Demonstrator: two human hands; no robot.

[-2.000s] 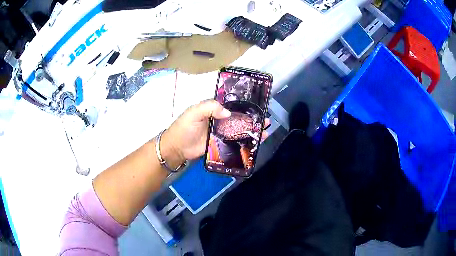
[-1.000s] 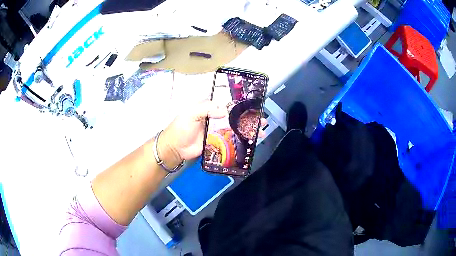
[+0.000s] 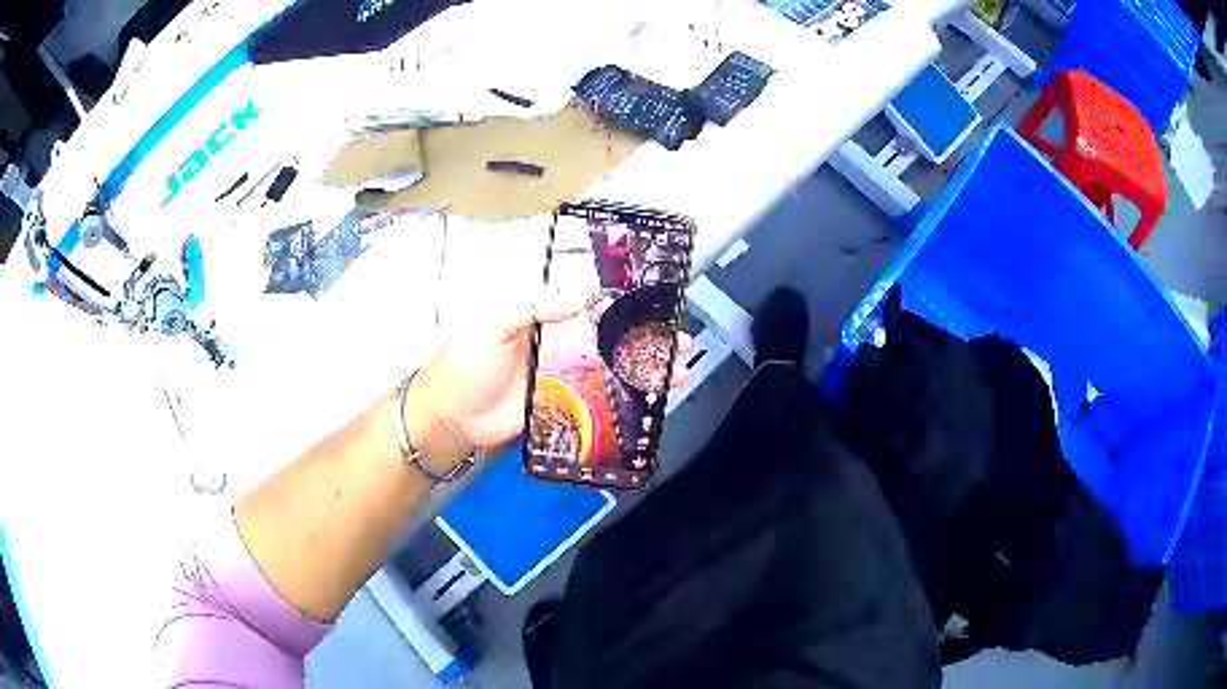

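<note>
My left hand [image 3: 491, 377] reaches in from the lower left with a bracelet on the wrist. It holds a black smartphone [image 3: 606, 357] upright, thumb at its left edge and fingertips at its right edge. The lit screen shows bowls of food. My right hand is not in view. Behind the phone, a brown flat piece [image 3: 538, 151] lies on the white tabletop with a small dark strip [image 3: 514, 168] on it. Black pieces with pale marks [image 3: 638, 104] lie at its far edge.
The sewing machine head [image 3: 209, 148] stands at left, its needle area [image 3: 168, 307] near a shiny crumpled bag [image 3: 337, 253]. A blue bin [image 3: 1050, 289] and black cloth [image 3: 955, 444] are at right, with a red stool [image 3: 1106, 146] behind. A blue pedal [image 3: 525, 518] is below.
The view has shifted slightly, so the table items, hand and phone appear a little further left. The picture on the phone screen has changed. The grip on the phone is the same.
</note>
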